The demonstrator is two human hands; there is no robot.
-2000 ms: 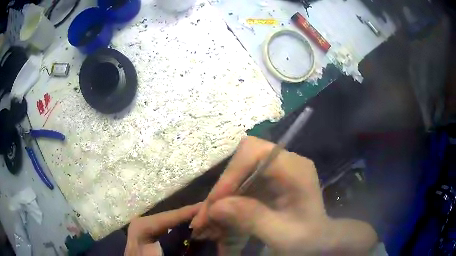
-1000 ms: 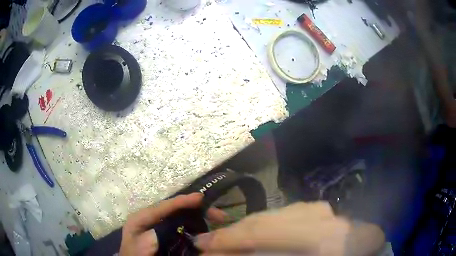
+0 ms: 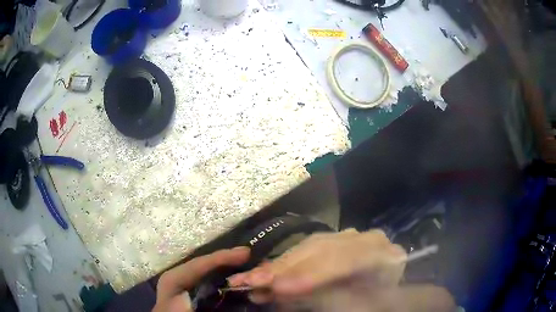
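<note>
The black headphones [image 3: 268, 234] show at the lower middle, below the sheet's near edge, with pale lettering on the curved band. My left hand [image 3: 198, 277] grips the ear cup end from the left, and the picture's bottom edge cuts it off. My right hand [image 3: 341, 268] is blurred and holds a thin metal tool [image 3: 422, 253] like a pen. The tool's back end sticks out to the right, and its thin tip lies over the ear cup near a small yellowish spot. The cup's inside is mostly hidden by my fingers.
On the speckled sheet [image 3: 183, 170] lies a black disc part [image 3: 139, 99]. Blue cups [image 3: 119, 36] and a small silver battery [image 3: 79, 83] are at the upper left, blue-handled cutters [image 3: 52, 189] at the left. A tape roll [image 3: 358, 75] and red tube [image 3: 385, 47] are at the upper right.
My right hand has come down over the ear cup, and its tool now tilts flatter. The headband's lettering, unseen two seconds ago, shows now. The bench view has shifted slightly.
</note>
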